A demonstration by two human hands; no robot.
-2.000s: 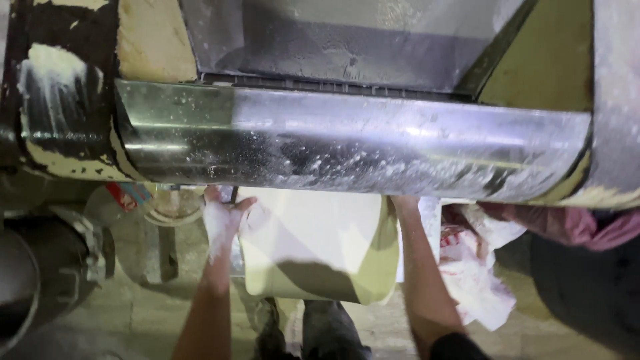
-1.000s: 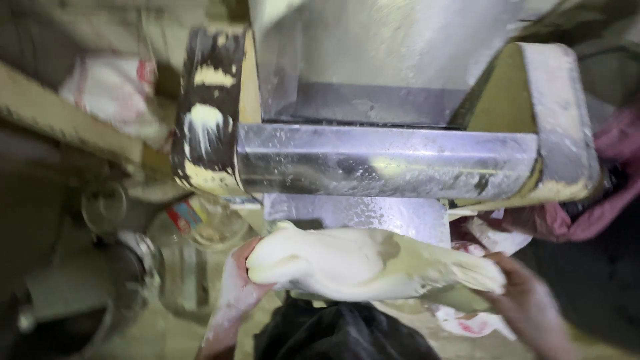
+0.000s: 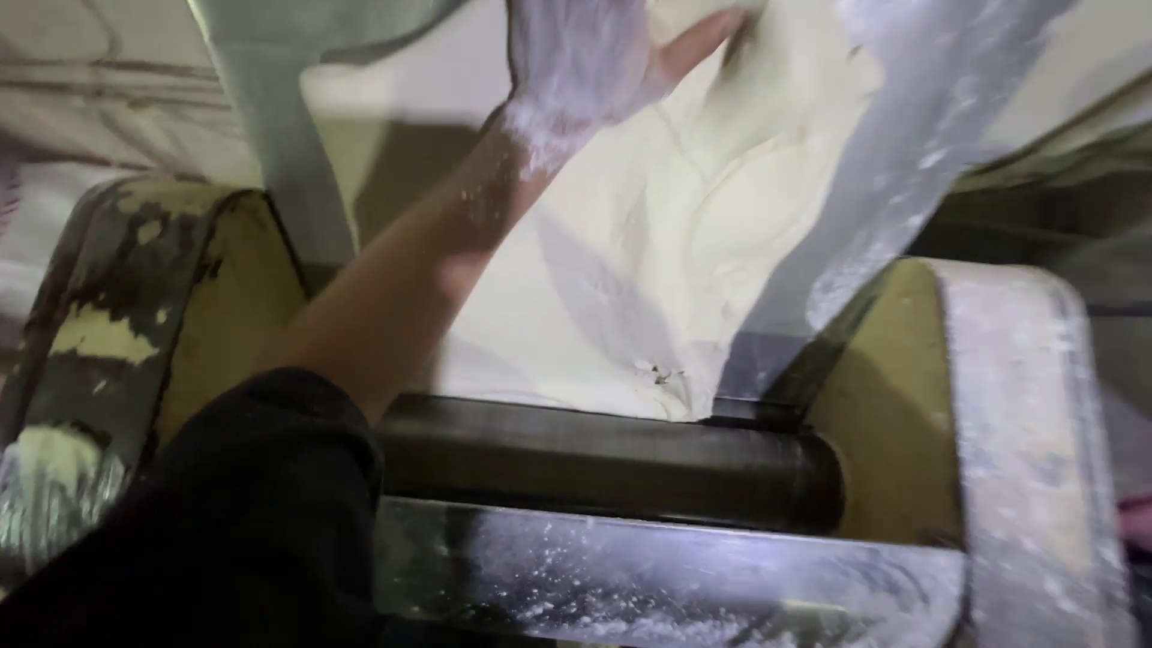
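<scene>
My left hand (image 3: 598, 63), dusted with flour, reaches over a large pale sheet of dough (image 3: 612, 270) at the top of the view. Its thumb is spread to the right over the dough; the other fingers are cut off by the frame edge or hidden. The dough lies in folds on a sloping metal chute (image 3: 864, 153). Its lower edge meets a dark metal roller (image 3: 603, 463) of a dough roller machine, and a small torn spot shows near its lower right corner. My right hand is out of view.
A floury metal guard (image 3: 666, 576) crosses in front of the roller. Side housings with worn paint stand at left (image 3: 99, 333) and right (image 3: 1017, 432). My dark-sleeved arm (image 3: 243, 504) passes over the left housing. Pale sacking lies at far left.
The dough, held between both hands below the machine a second ago, now lies on the chute above the roller. My left hand has moved up over it; my right hand has left view. The view is closer.
</scene>
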